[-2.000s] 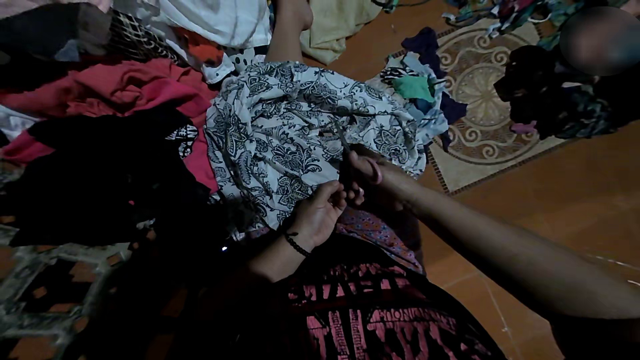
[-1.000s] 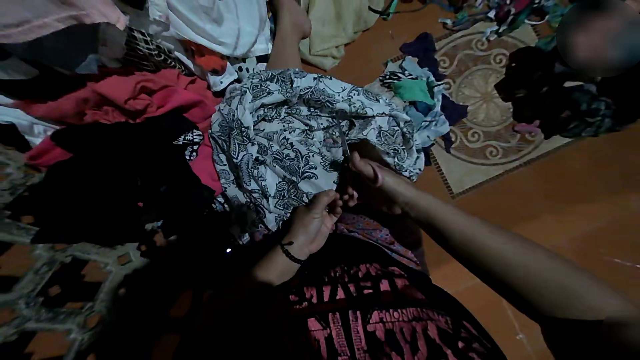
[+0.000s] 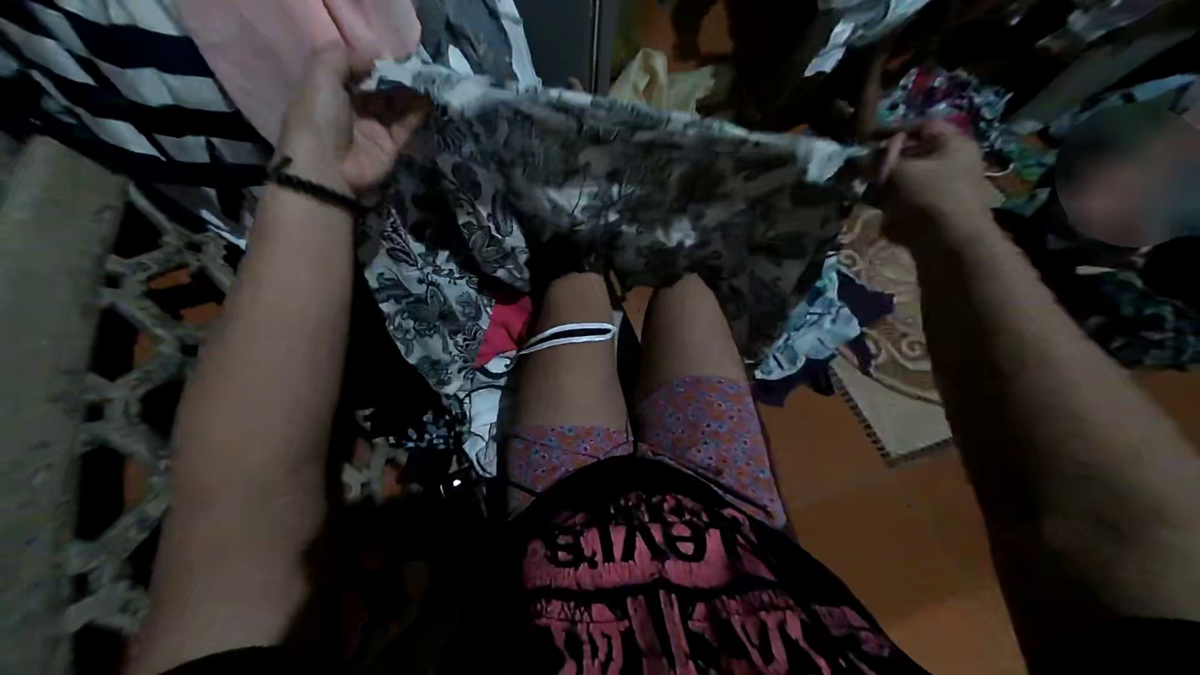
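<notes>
A white cloth with a dark paisley and floral print (image 3: 656,187) is stretched between my raised hands and hangs down in front of my knees. My left hand (image 3: 352,127) grips its upper left corner, the fingers partly hidden by the fabric. At the other end, my right hand (image 3: 928,169) pinches the upper right edge, somewhat blurred. More of the patterned fabric (image 3: 422,291) hangs at the left, beside my leg. A thin white strap or cord (image 3: 567,335) lies across my left thigh.
Pink cloth (image 3: 253,56) and black-and-white striped cloth (image 3: 122,84) are at the upper left, above an openwork lattice (image 3: 131,394). Right of my knees, light blue fabric (image 3: 811,328) lies by a patterned mat (image 3: 900,412) on the orange tiled floor (image 3: 853,525). Dark clothes (image 3: 1116,309) lie farther right.
My hands were close together over the bunched printed cloth on my lap; they are now raised far apart, with the cloth spread between them. My knees have come into view.
</notes>
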